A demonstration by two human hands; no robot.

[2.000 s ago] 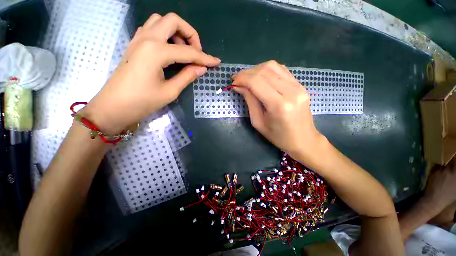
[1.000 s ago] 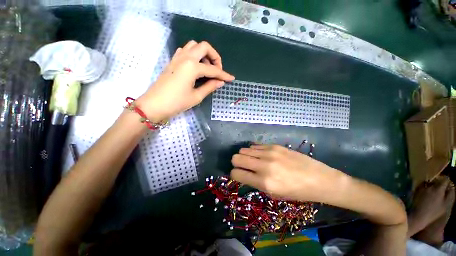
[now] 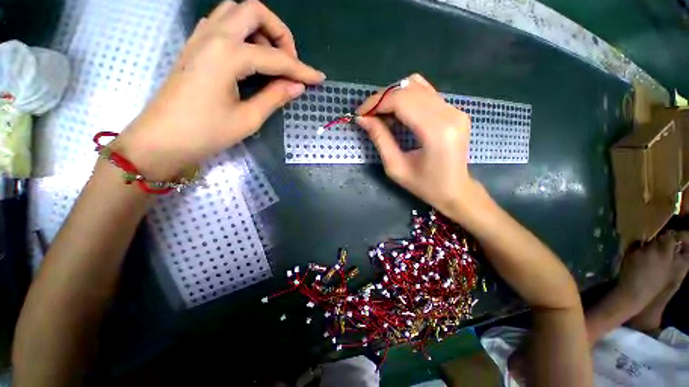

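The dotted strip (image 3: 495, 132) lies on the dark green bench under both hands. My left hand (image 3: 227, 91) has thumb and forefinger nearly together at the strip's upper left corner; whether they pinch its edge is hard to tell. My right hand (image 3: 427, 143) holds a wired component (image 3: 387, 96) over the strip's left part, its red wire curving up to a white end. Another wired component (image 3: 332, 123) lies on the strip, its white end to the left, by my right fingertips. The loose pile of wired components (image 3: 423, 280) lies nearest me, below the strip.
Spare dotted sheets (image 3: 215, 242) overlap at left. A white-topped object with a pale yellow-green neck (image 3: 16, 143) is at the far left edge. An open cardboard box (image 3: 650, 178) stands at right. Another person's hand (image 3: 653, 276) rests below it. A pale metal rail (image 3: 559, 34) curves behind.
My right hand has moved from the pile up to the strip, now with a wired component in its fingers. My left hand stays at the strip's corner. The camera view has shifted.
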